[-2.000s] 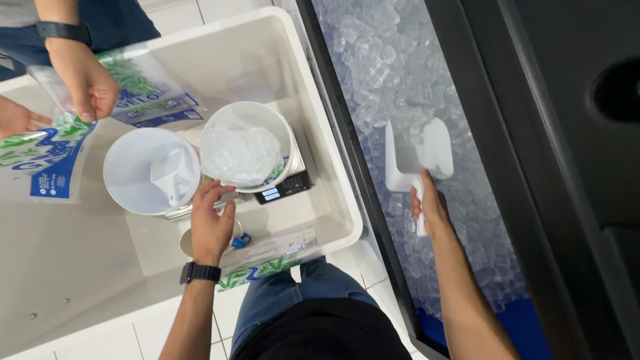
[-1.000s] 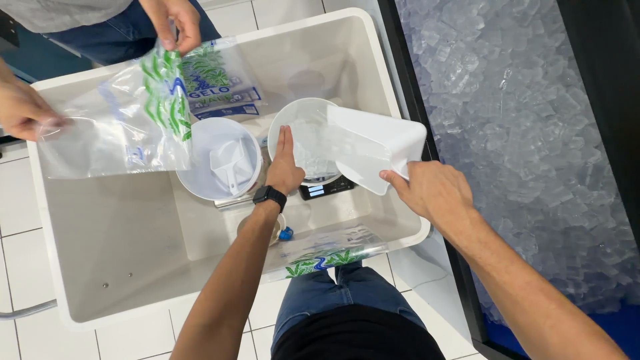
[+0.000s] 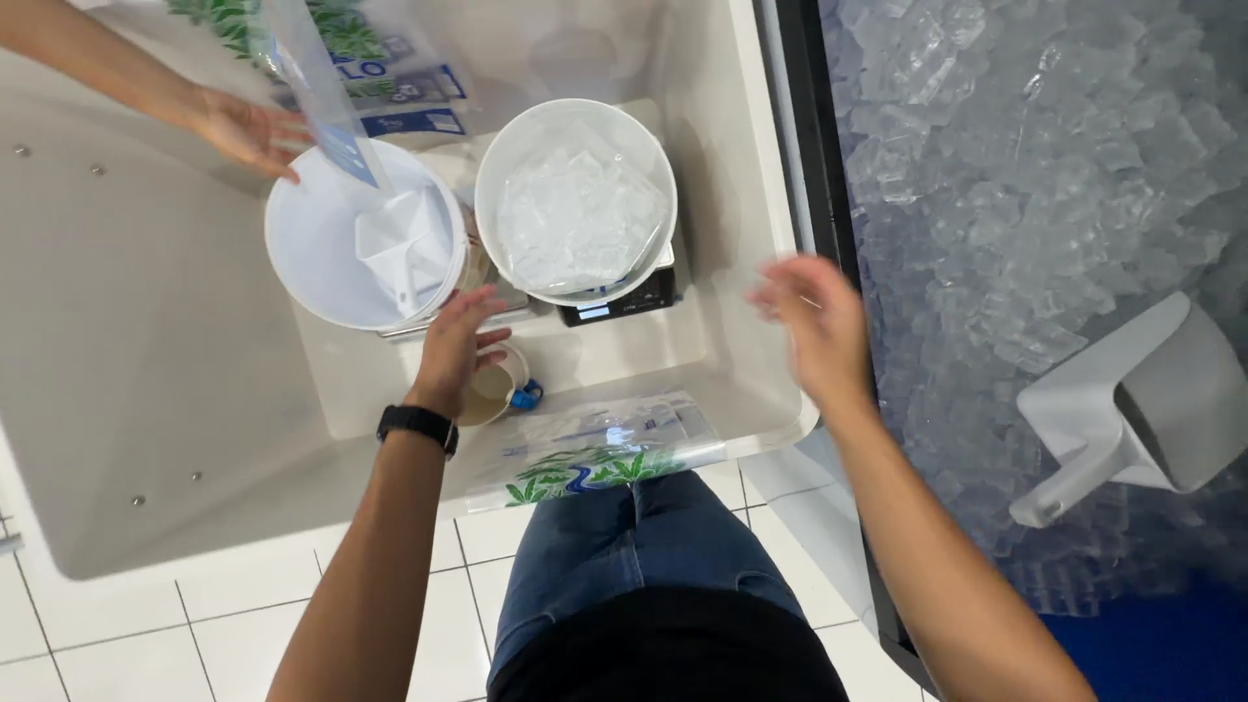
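My left hand [image 3: 461, 351], with fingers apart and nothing held, hovers above a small cup [image 3: 487, 390] near the left white bucket [image 3: 302, 244]. That bucket has a small white scoop [image 3: 398, 244] inside. To its right, the other white bucket [image 3: 494, 195] holds a plastic bag of ice [image 3: 580, 219] and stands on a digital scale [image 3: 624, 304]. My right hand [image 3: 814, 312], blurred and holding nothing, is over the right rim of the big tub. A large white scoop [image 3: 1121, 419] lies on the ice cubes [image 3: 1014, 195] at the right.
The beige tub [image 3: 146, 322] surrounds the buckets. Printed plastic bags [image 3: 614, 448] hang over its near edge, and more lie at its far side [image 3: 409, 93]. A co-worker's hand [image 3: 249, 132] is beside the left bucket with a bag. The ice bin's black edge [image 3: 829, 195] adjoins the tub.
My right hand has let go of the large scoop, which was over the right bucket and now lies on the ice. My left hand has left that bucket. The co-worker's hand has come to the left bucket.
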